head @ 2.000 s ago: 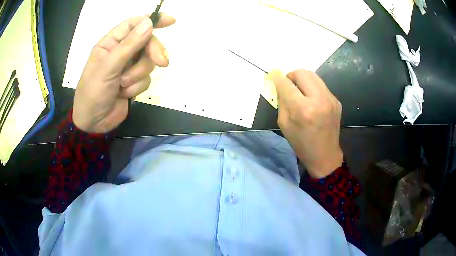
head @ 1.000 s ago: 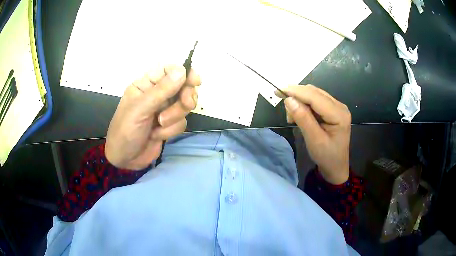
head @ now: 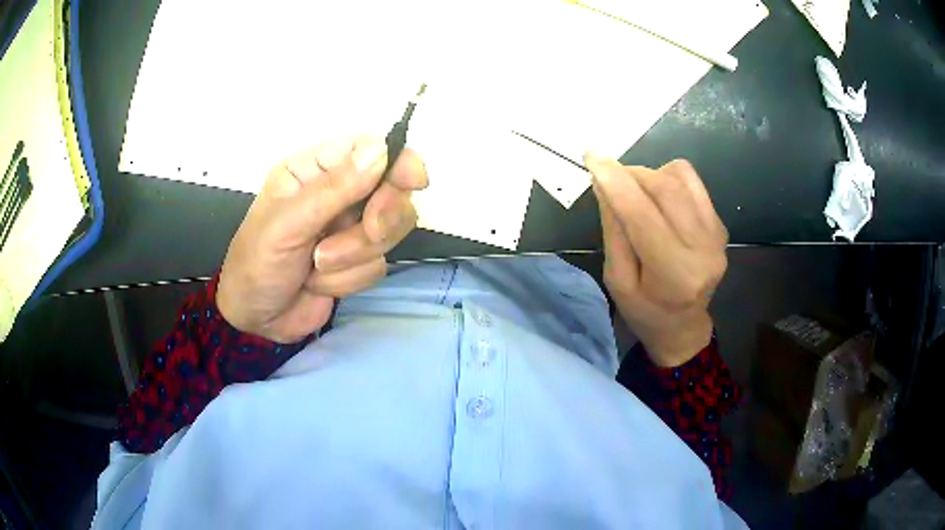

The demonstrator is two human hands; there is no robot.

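My left hand [head: 316,233] pinches a small black workpiece [head: 400,133] between thumb and fingers. The workpiece tilts up to the right and has a pale, brassy tip; its lower end is hidden in the hand. My right hand [head: 663,243] pinches a thin dark probe [head: 551,149], which points up and left towards the workpiece. The two do not touch. Both hands are bare and held over the front edge of the white work-surface paper [head: 259,104].
Dark parallel workpieces [head: 15,197] lie on paper in the blue-rimmed tray [head: 91,197] at left. A pale stick [head: 715,58] lies on the paper. Twisted white tissue [head: 852,176] lies on the dark bench at right. An open cardboard box [head: 793,388] with clear plastic stands below right.
My left hand has moved right with the workpiece from the upper left towards the middle. Over the last second the probe has shifted slightly right, and the workpiece's pale tip now shows.
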